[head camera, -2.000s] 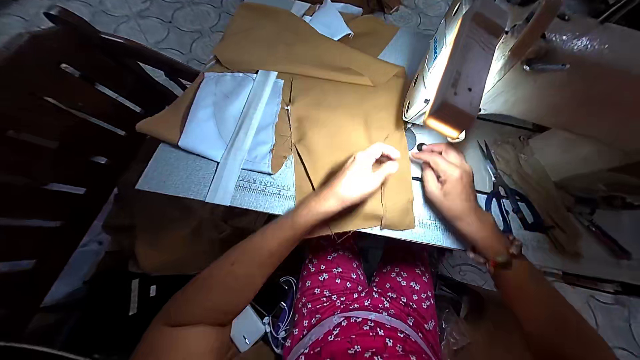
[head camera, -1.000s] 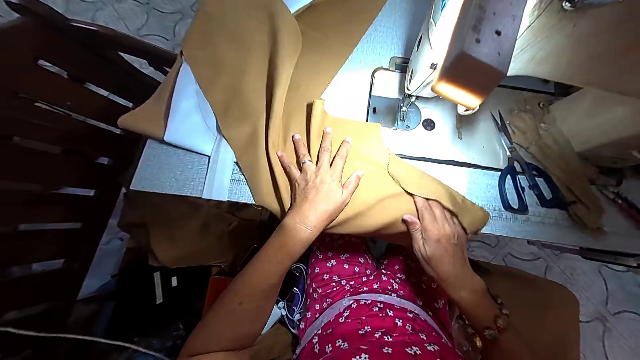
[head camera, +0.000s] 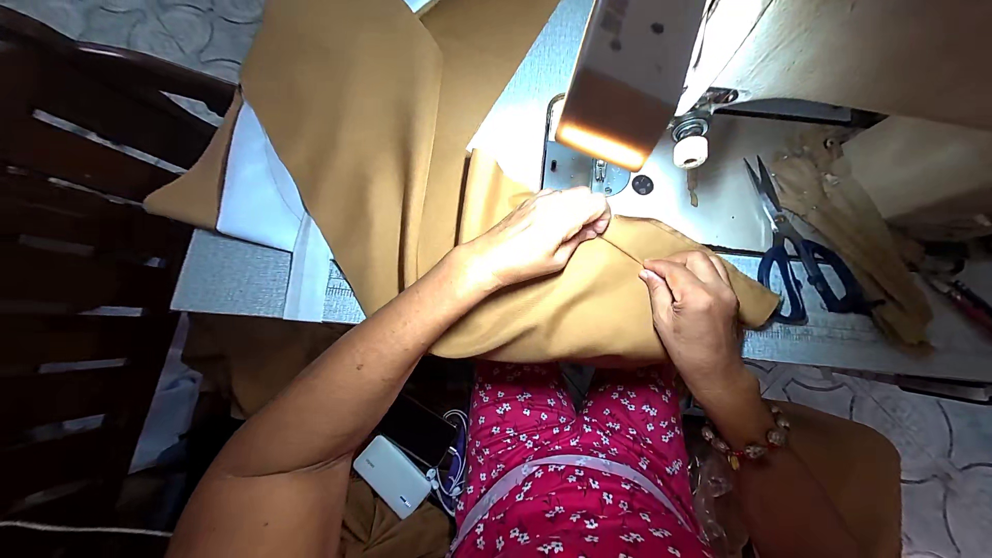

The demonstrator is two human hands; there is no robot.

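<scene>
Tan fabric (head camera: 558, 310) lies over the front of the sewing table and hangs at its edge above my lap. My left hand (head camera: 546, 232) pinches the fabric's folded edge just in front of the needle plate (head camera: 612, 178). My right hand (head camera: 690, 302) grips the same edge a short way to the right, and a straight line of fold runs between the two hands. The lit head of the sewing machine (head camera: 620, 85) stands over the plate and hides part of the needle area. More tan fabric (head camera: 349, 116) spreads to the left, over white fabric (head camera: 260, 178).
Blue-handled scissors (head camera: 806, 256) lie open on the table at the right, beside a crumpled tan cloth (head camera: 860, 225). A clear ruler (head camera: 341, 294) shows at the left front. A dark slatted wooden chair (head camera: 101, 147) stands at the left. A white power bank (head camera: 393, 475) sits beside my lap.
My left hand has gone from lying flat on the fabric to pinching its edge nearer the needle plate. My right hand has moved up along the edge. The fabric near the plate has shifted.
</scene>
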